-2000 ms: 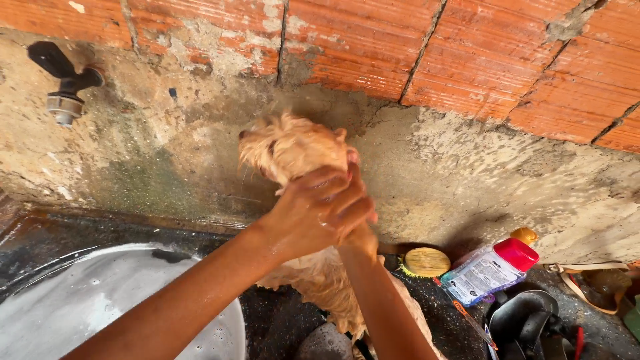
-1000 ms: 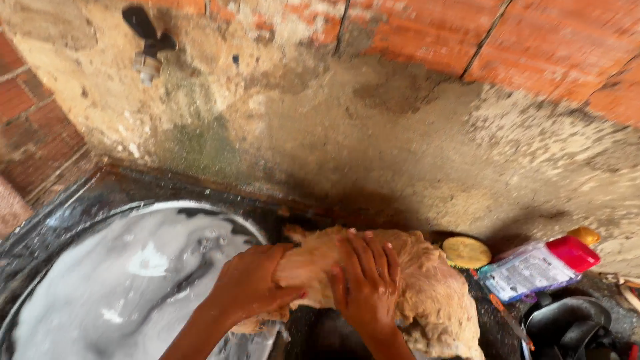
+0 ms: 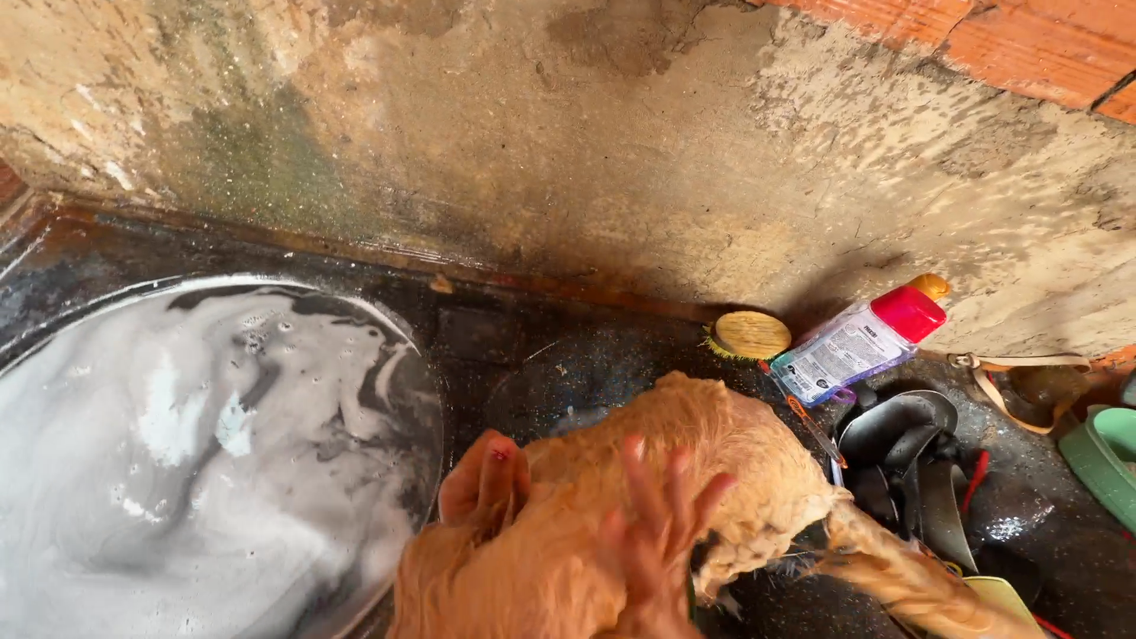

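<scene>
A wet, tan-furred dog point(image 3: 710, 426) stands on the dark wet counter at the bottom centre, its tail stretching to the lower right and its head out of view. On its left side my left hand point(image 3: 486, 479) is partly hidden by the fur, with fingertips showing. My right hand point(image 3: 657, 524) is over the dog's flank, fingers spread and blurred by motion. Beyond the dog lie an oval wooden scrub brush point(image 3: 751, 335) with yellow-green bristles and a clear plastic bottle point(image 3: 843, 351) with a pink cap. An orange-handled toothbrush point(image 3: 803, 422) rests near the bottle.
A large round basin point(image 3: 204, 470) of foamy, cloudy water fills the left. Dark pans and utensils point(image 3: 914, 461), a light strap point(image 3: 1012, 399) and a green plastic container point(image 3: 1105, 461) are on the right. A stained plaster wall point(image 3: 532, 151) with bricks above runs behind the counter.
The dog was upright with both my hands around its neck area; now its back is low across the counter. My right hand's fingers have spread over the fur. The view has tilted downward.
</scene>
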